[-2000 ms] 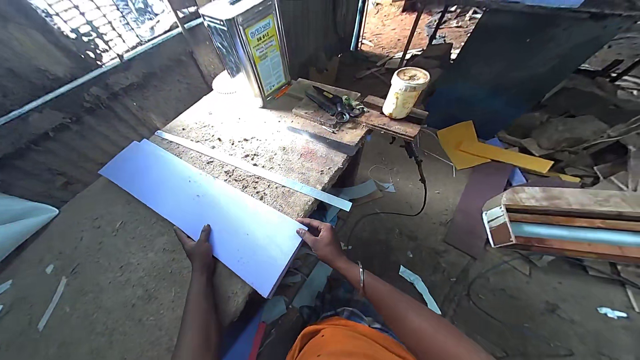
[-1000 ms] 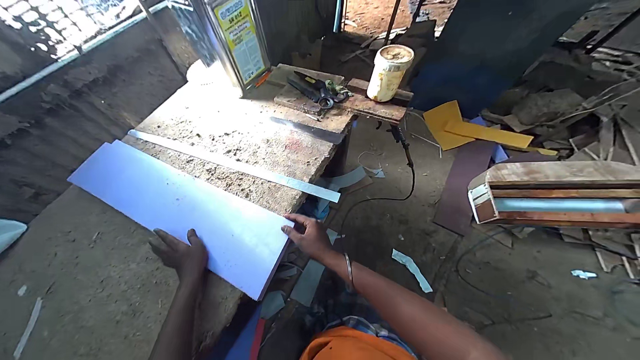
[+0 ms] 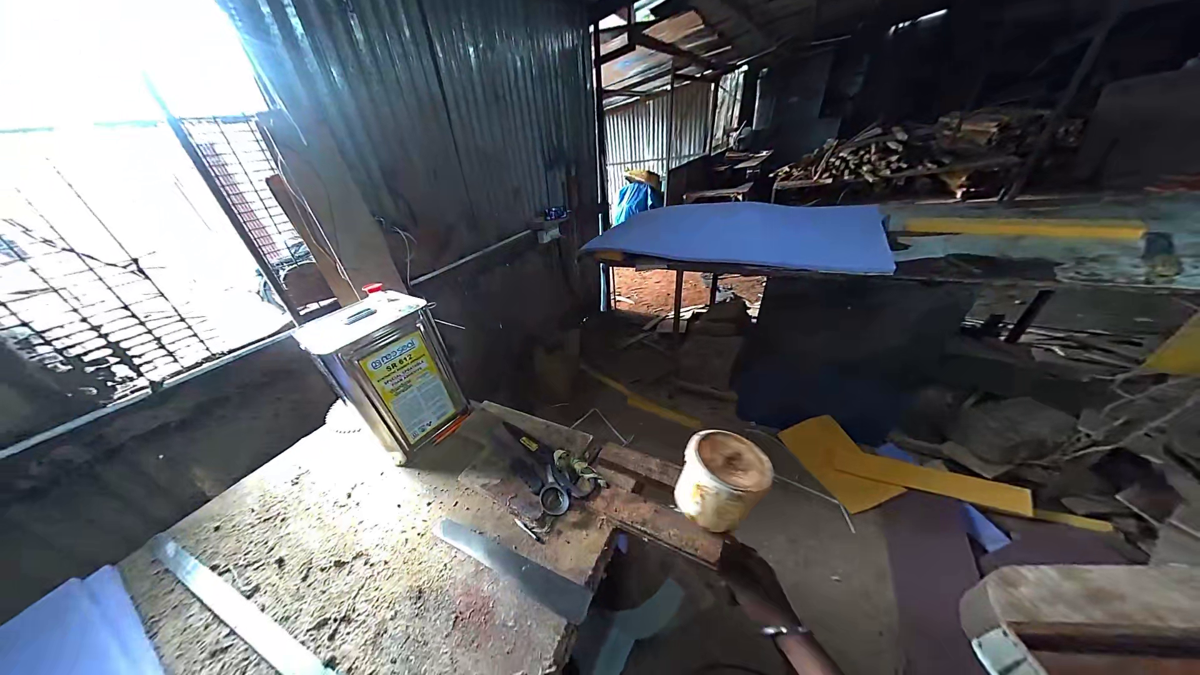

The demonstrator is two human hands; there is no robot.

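Note:
My right hand [image 3: 750,572] reaches to the near edge of the wooden boards at the table's corner, just below a stained white plastic tub [image 3: 723,481]; its fingers are dark and partly hidden, so its grip cannot be told. My left hand is out of view. White-violet sheets [image 3: 84,628] lie at the lower left corner of the view. A long pale strip [image 3: 234,605] rests on the rough table [image 3: 375,572]. Near the table's right edge lies a grey flat strip [image 3: 514,570]. Scissors [image 3: 553,497] and other small tools lie left of the tub.
A square metal adhesive tin [image 3: 389,375] stands at the table's back. Yellow sheet pieces [image 3: 900,473] lie on the floor to the right. A padded wooden piece [image 3: 1087,609] is at the lower right. A violet sheet [image 3: 750,234] covers a surface farther back.
My right hand has left the edge of the white-violet sheets and is now beside the tub. My left hand has gone out of view. The view has swung up.

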